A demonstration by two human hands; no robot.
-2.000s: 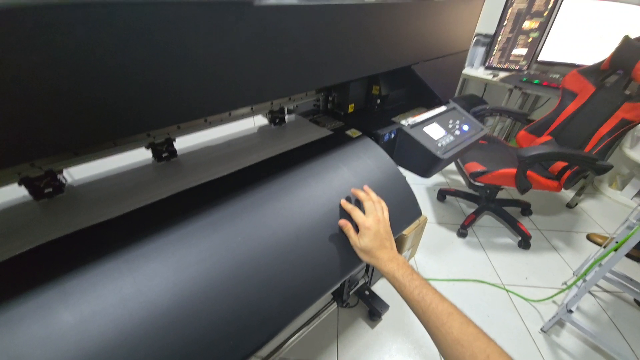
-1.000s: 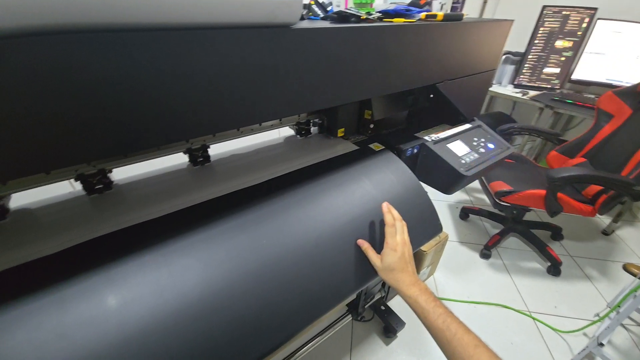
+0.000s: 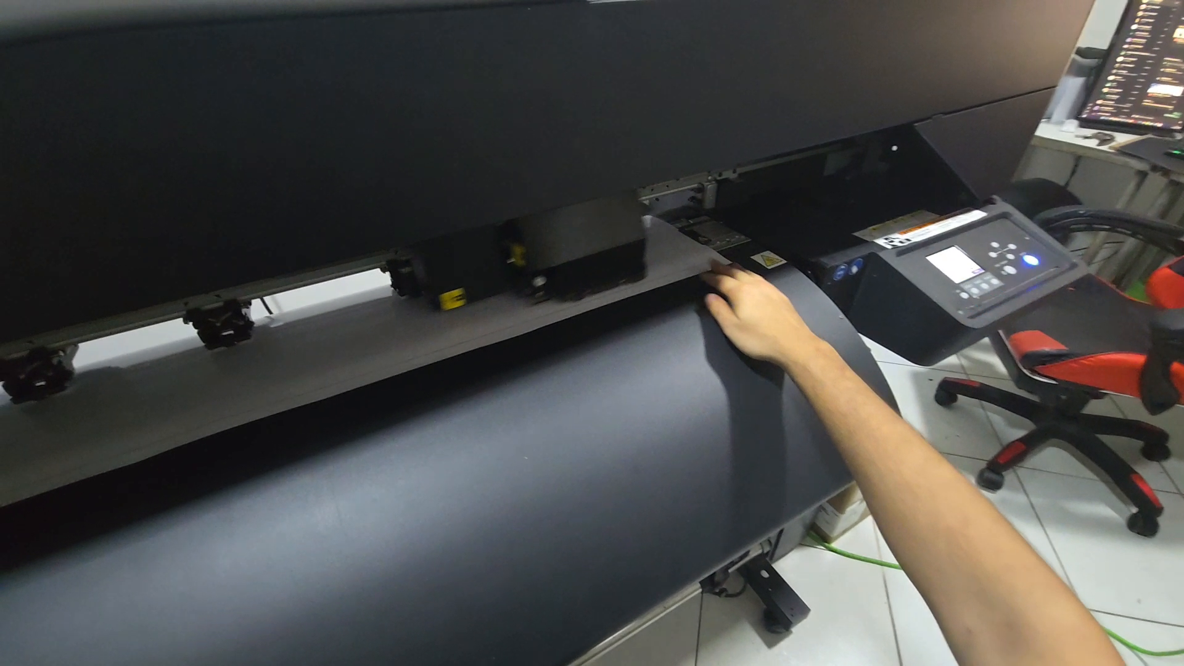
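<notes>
My right hand [image 3: 754, 314] reaches in from the lower right and rests at the upper right part of the curved black front panel [image 3: 481, 453] of a large-format printer. Its fingertips are at the right end of the edge of a greyish sheet of print media [image 3: 305, 370]; whether they pinch it I cannot tell. Left of the hand, over the sheet, is the print carriage [image 3: 578, 250], slightly blurred. Black pinch rollers [image 3: 220, 324] line the slot further left. The control panel [image 3: 985, 264], with a lit screen, sits right of the hand. My left hand is not in view.
A red and black wheeled office chair [image 3: 1082, 361] stands at the right. Behind it are a desk [image 3: 1064, 139] and a monitor [image 3: 1142, 65]. A green cable [image 3: 856, 555] lies on the tiled floor, near a caster foot [image 3: 775, 597] of the printer stand.
My right hand has moved up the curved panel to the media's edge. The print carriage now shows over the sheet, where the earlier frames show only rollers.
</notes>
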